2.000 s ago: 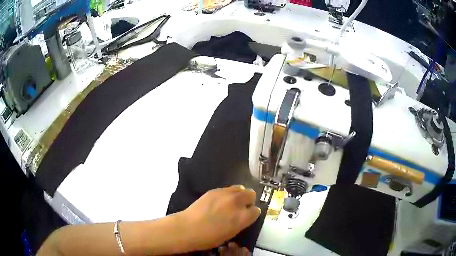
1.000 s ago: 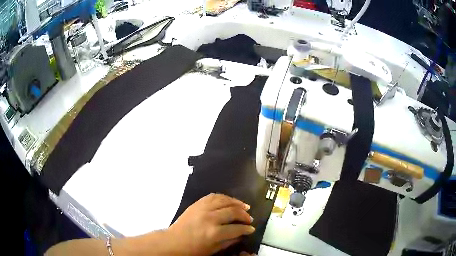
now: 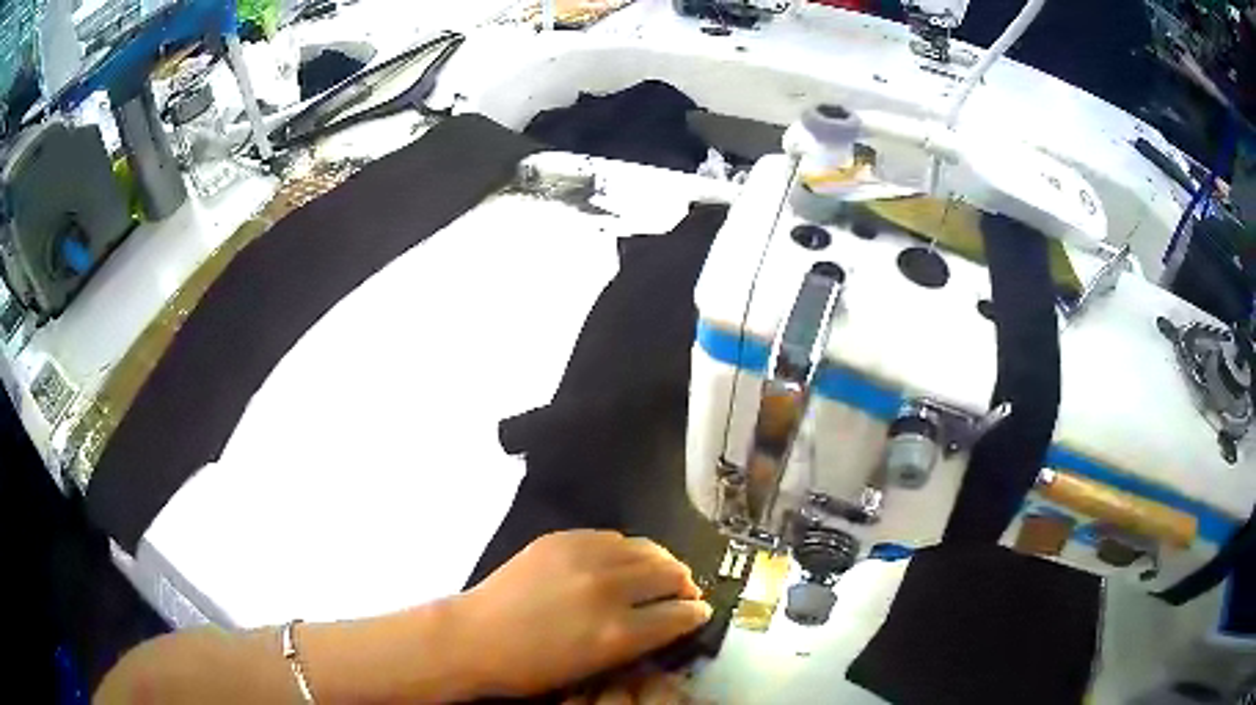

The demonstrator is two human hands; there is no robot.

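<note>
A dark cut panel [image 3: 606, 413] with a stepped left edge lies on the white table, running along the left side of the sewing machine head [image 3: 854, 358] and beside the presser foot [image 3: 734, 562]. My left hand [image 3: 585, 606] lies on the panel's near part, fingers together and fingertips gripping its edge just below the foot. Only a few fingers of my right hand [image 3: 636, 689] show at the bottom edge, below my left hand; the rest is cut off, and its grip is unclear. A yellow piece [image 3: 762, 592] sits right of the foot.
A long dark panel [image 3: 276, 296] curves along the left over brown edging. A squarish dark piece [image 3: 985, 627] lies right of the needle. A black band [image 3: 1022, 372] wraps the machine arm. Crumpled dark cloth [image 3: 620, 124] lies behind the table. A grey machine part [image 3: 62, 214] stands at far left.
The view shifts slightly. My left fingertips have come closer to the foot than a second ago. The panel's near edge now shows close below the foot, and more fingers of my right hand show.
</note>
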